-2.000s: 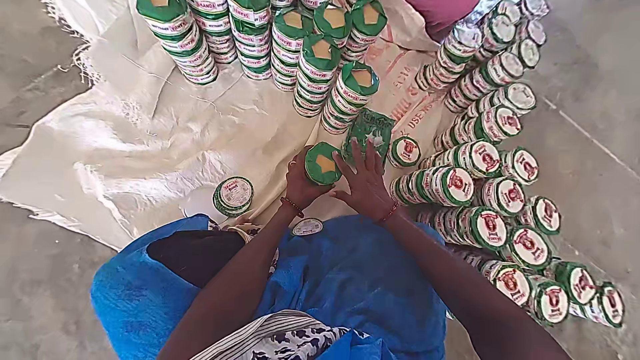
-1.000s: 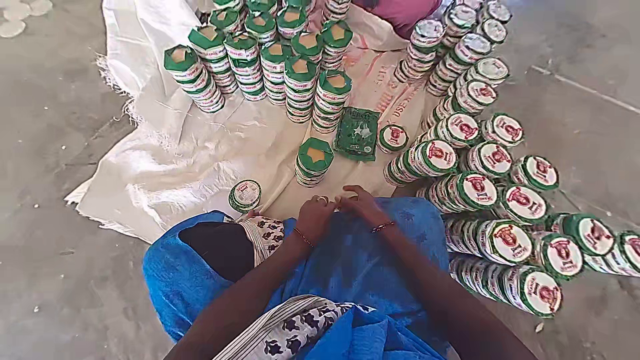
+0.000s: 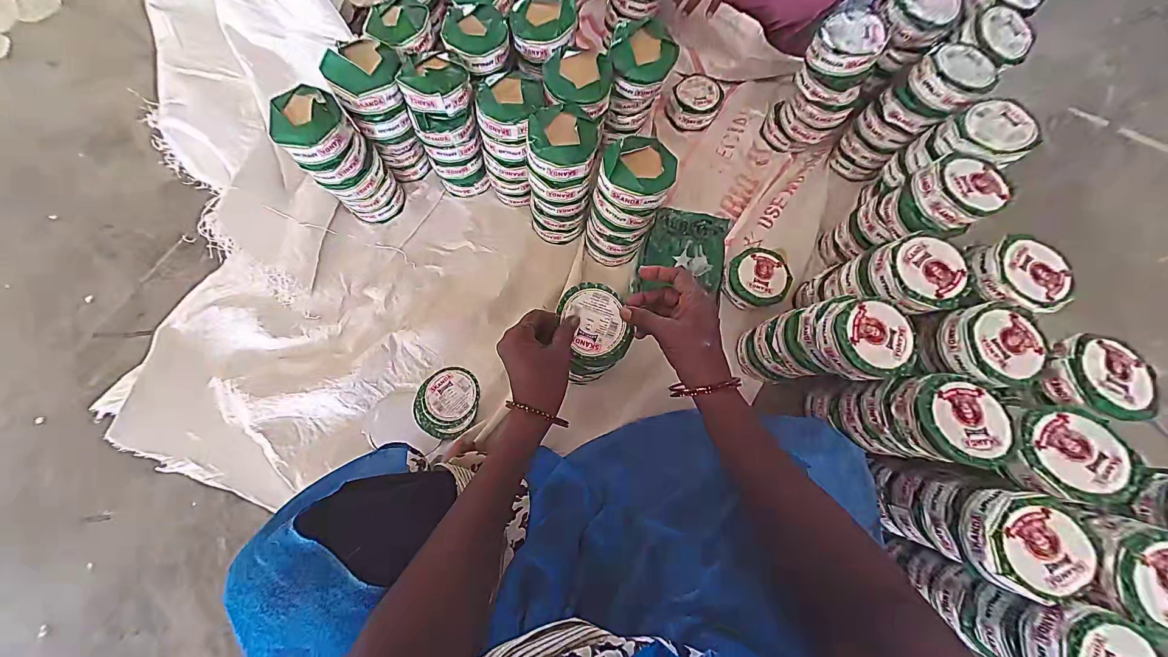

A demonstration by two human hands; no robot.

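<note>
A round white printed label [image 3: 598,321] covers the top of a short green-and-white stack of round packs [image 3: 600,365]. My left hand [image 3: 538,356] pinches the label's left edge between thumb and finger. At its right edge, the thumb and forefinger of my right hand [image 3: 680,319] hold it, the other fingers spread. Behind the right hand lies a dark green packet [image 3: 684,246] with pale stars. One round labelled pack [image 3: 759,277] sits right of that packet; another low labelled stack [image 3: 447,401] stands left of my left hand.
Green-topped stacks [image 3: 563,137] with bare tan patches stand behind my hands. Many labelled stacks [image 3: 881,336] lean or lie along the right. A white woven sheet [image 3: 301,365] with printing spreads over the grey floor [image 3: 73,274]. Part of another person in a maroon garment [image 3: 776,23] shows at the top.
Both hands have moved from my lap forward to the stack. Its top showed green with a tan patch a second ago and now bears the white label. The view has shifted.
</note>
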